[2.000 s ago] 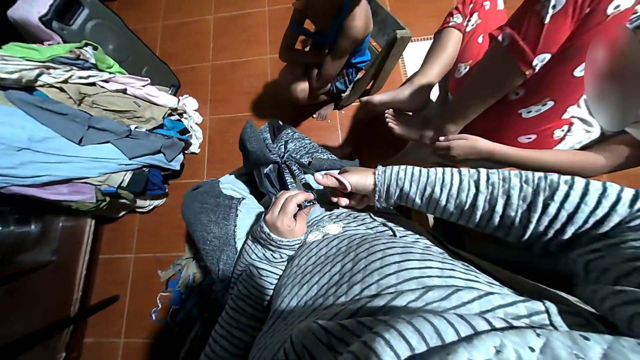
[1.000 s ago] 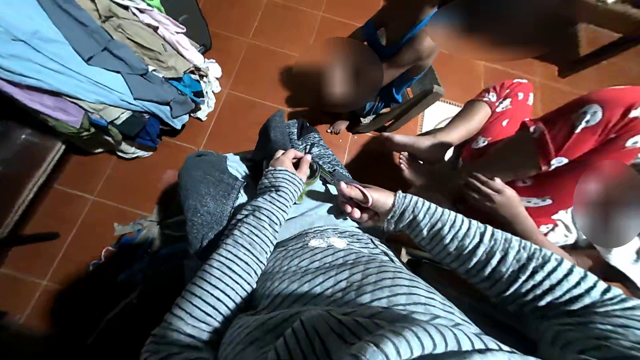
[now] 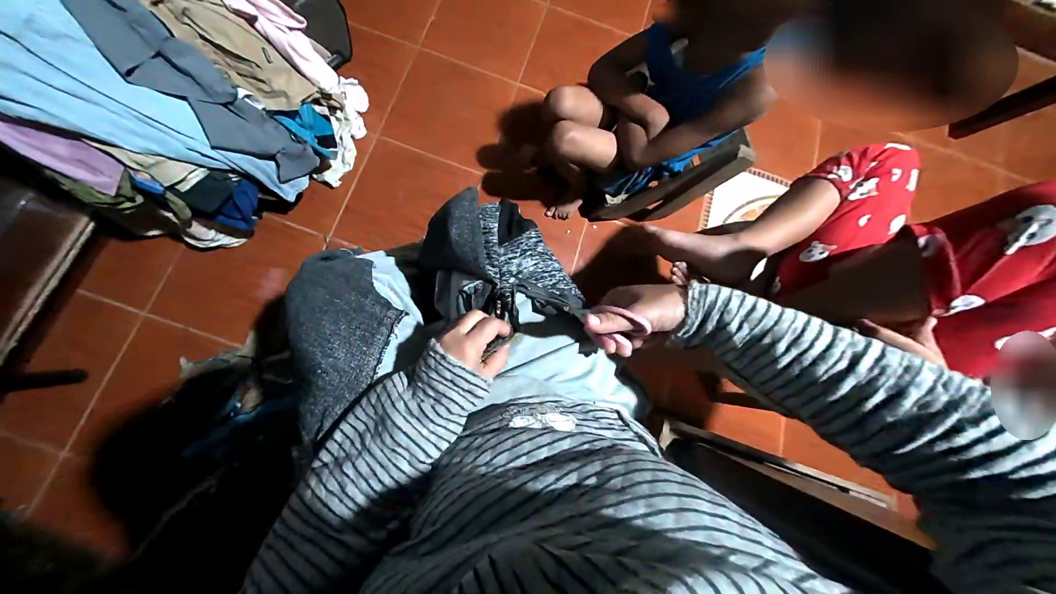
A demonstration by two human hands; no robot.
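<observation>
A dark grey garment [image 3: 338, 330] with a lighter, heathered part and a dark zipper [image 3: 502, 301] lies across my lap. My left hand [image 3: 477, 342] pinches the garment beside the zipper, its fingers bent together. At the right of the garment, my right hand [image 3: 635, 318] has its fingers through the pink handle loops of a pair of scissors [image 3: 623, 320]. The blades point left toward the zipper, and their tips are hard to make out against the dark cloth. Both of my arms are in striped sleeves.
A heap of folded clothes [image 3: 157, 91] stands at the upper left, beside brown furniture [image 3: 37, 256]. A person in blue [image 3: 685, 99] sits at a low wooden stool [image 3: 685, 186]. Another person in red patterned clothing [image 3: 982, 256] sits at the right. Tiled floor [image 3: 437, 99] lies between.
The scissors hand, close to my left hand two seconds ago, is now farther to its right. The seated person in blue has shifted posture. The view has swung somewhat.
</observation>
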